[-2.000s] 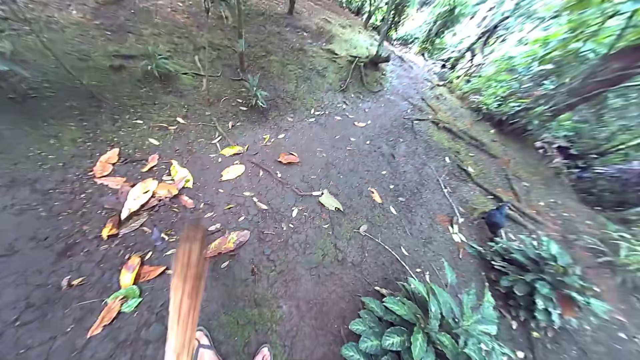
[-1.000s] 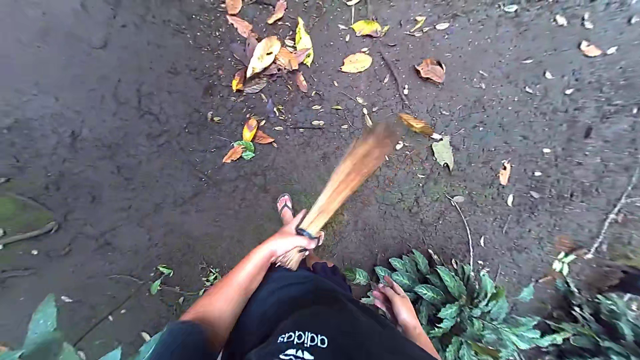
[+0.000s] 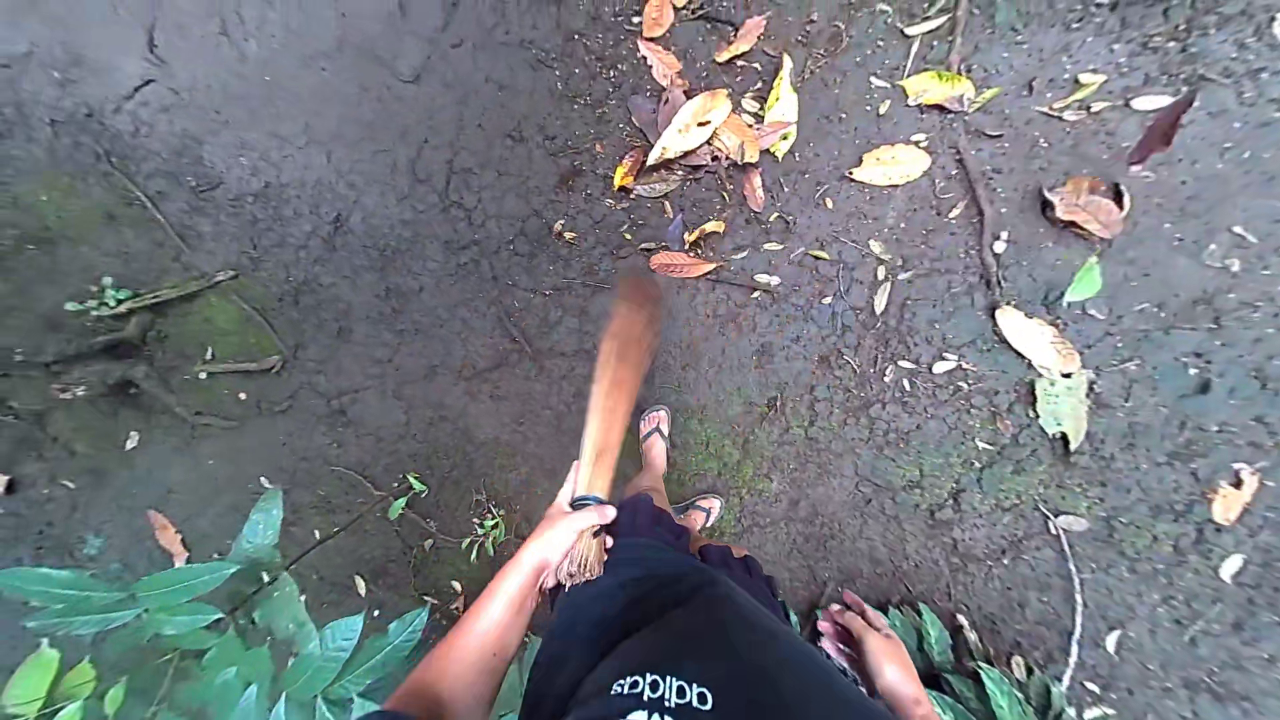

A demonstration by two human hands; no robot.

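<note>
My left hand (image 3: pixel 572 530) grips a stick broom (image 3: pixel 612 395) near its bound end, around a dark band. The broom's bristles point away from my body, and their blurred tips are over bare soil just below the fallen leaves. A reddish-brown leaf (image 3: pixel 683 265) lies right of the tips. Beyond it is a heap of yellow, orange and brown leaves (image 3: pixel 692 127). My right hand (image 3: pixel 862 640) hangs at my right side with nothing in it, its fingers loosely curled and partly spread, above a leafy plant.
My feet in flip-flops (image 3: pixel 655 438) stand on damp dark soil. Green plants (image 3: pixel 180 600) grow at the lower left and more leaves (image 3: pixel 1000 690) at the lower right. Roots (image 3: pixel 130 350) lie on the left, a thin stick (image 3: pixel 1077 600) on the right, and scattered leaves at the upper right.
The broom has swung leftward from the right of my feet. The green leaf and orange leaves that lay below the heap are no longer there. The view has tilted down since the earliest frame.
</note>
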